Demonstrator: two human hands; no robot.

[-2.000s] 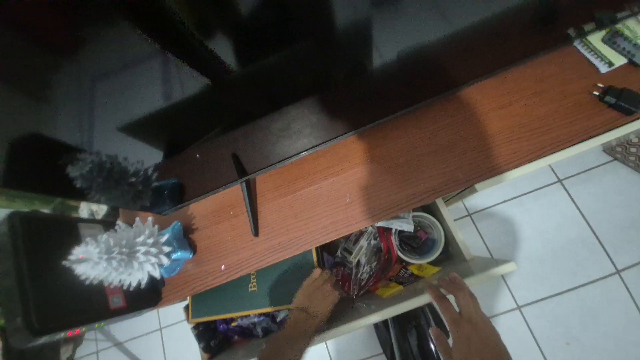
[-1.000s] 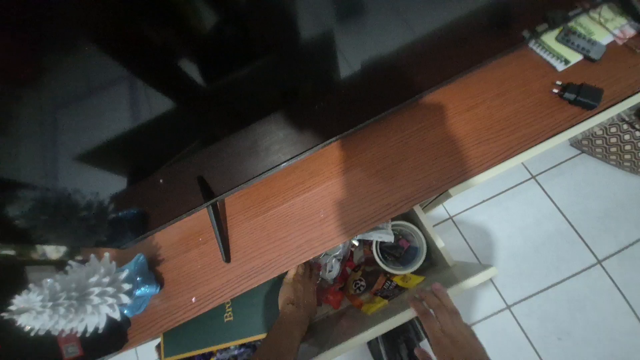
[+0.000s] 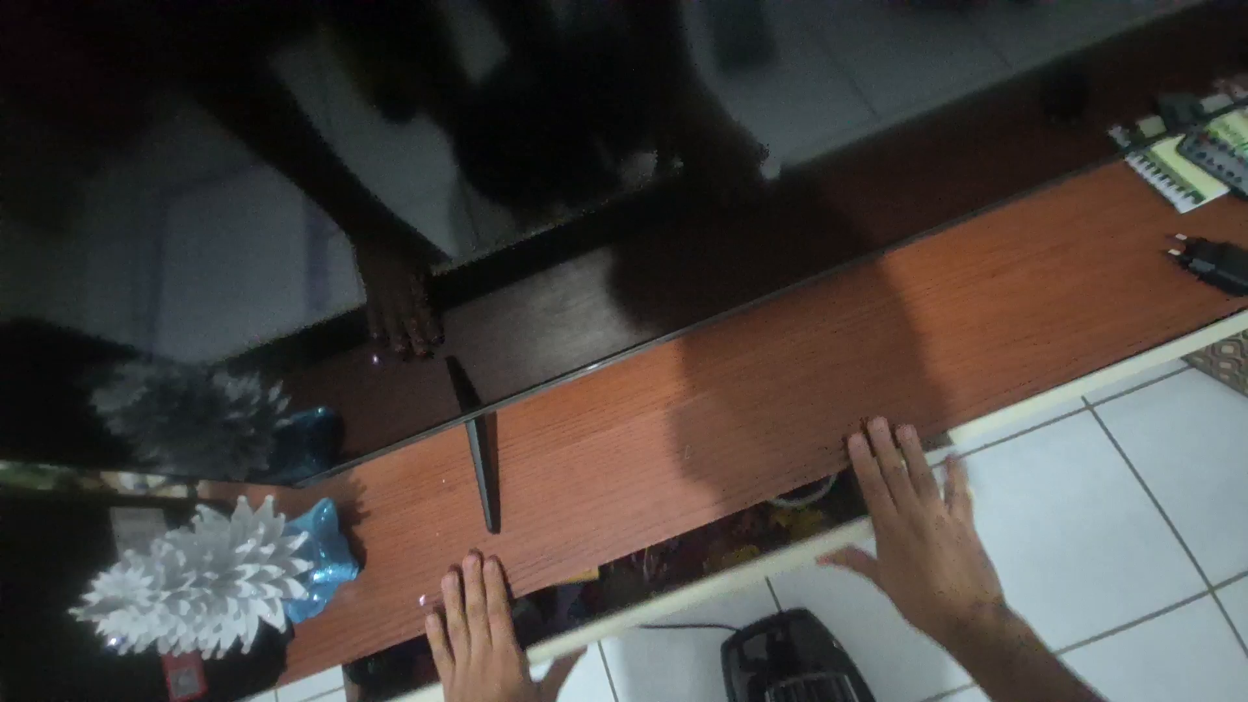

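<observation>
My left hand (image 3: 478, 634) lies with its fingers on the front edge of the reddish-brown wooden cabinet top (image 3: 780, 361), its thumb over the front of the drawer (image 3: 702, 585). My right hand (image 3: 916, 526) rests its fingertips on the same edge at the drawer's right end, thumb at the drawer front. Only a narrow gap shows the drawer's dark inside, with part of a white round rim and some yellow and red items; the rest is hidden. Neither hand holds a loose object.
A large black glossy screen (image 3: 546, 195) stands on the cabinet on a black foot (image 3: 485, 473). A white pinecone-like ornament (image 3: 205, 580) with a blue base is at left. A black plug adapter (image 3: 1214, 263) and a notepad (image 3: 1175, 171) are at right. Below is a black object (image 3: 795, 658) on white floor tiles.
The drawer, wide open earlier, is now nearly closed. My left hand has left the green item inside the drawer, and both hands are now at the cabinet's edge.
</observation>
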